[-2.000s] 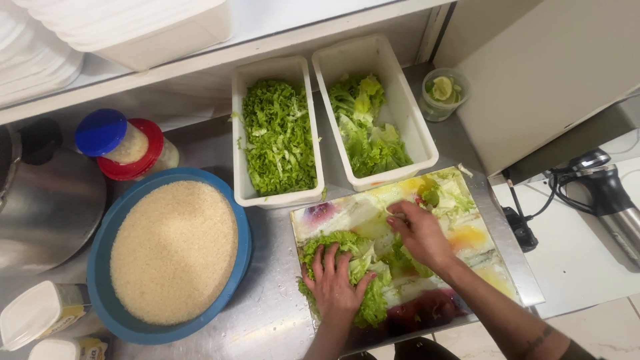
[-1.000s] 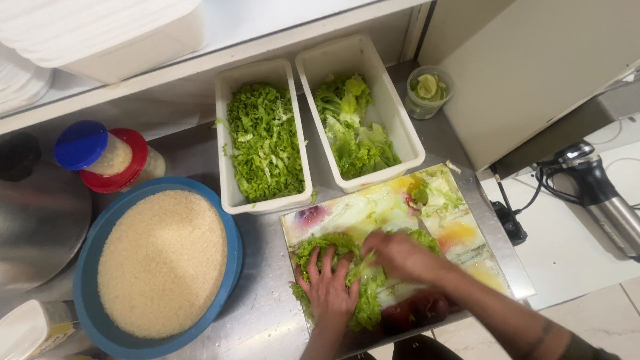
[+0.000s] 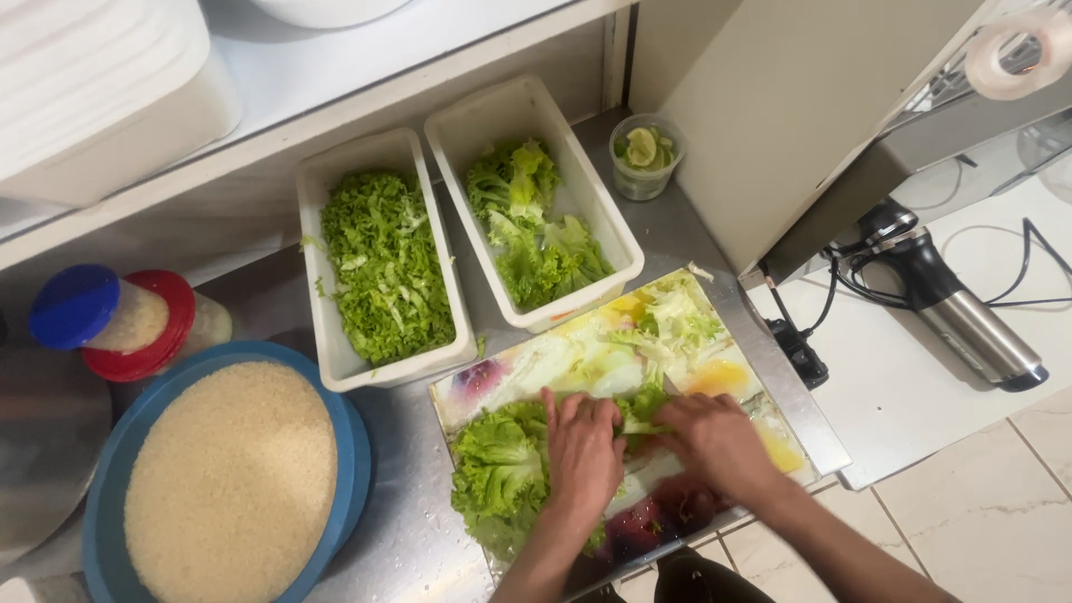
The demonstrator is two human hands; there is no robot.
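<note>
My left hand (image 3: 586, 448) rests on a bunch of green lettuce (image 3: 500, 469) at the left of a patterned cutting board (image 3: 544, 368), its fingertips bent over a leaf. Close beside it, my right hand (image 3: 712, 435) pinches the stem end of a lettuce piece (image 3: 643, 406). Pale lettuce scraps (image 3: 680, 322) lie at the board's upper right corner. Behind the board, a white bin holding shredded lettuce (image 3: 387, 268) stands left of a white bin (image 3: 620, 251) with whole leaves (image 3: 536, 226).
A blue basin (image 3: 356, 469) of rice-like grains stands left of the board. Jars with a blue lid (image 3: 75, 306) and a red lid (image 3: 172, 322) are behind it. A tub of cut limes (image 3: 643, 159) stands by the cabinet panel. A hand blender (image 3: 963, 310) with its cord lies at right.
My right hand has come down from the board's upper part to beside my left hand. My left hand has shifted from the lettuce bunch's middle to its right side.
</note>
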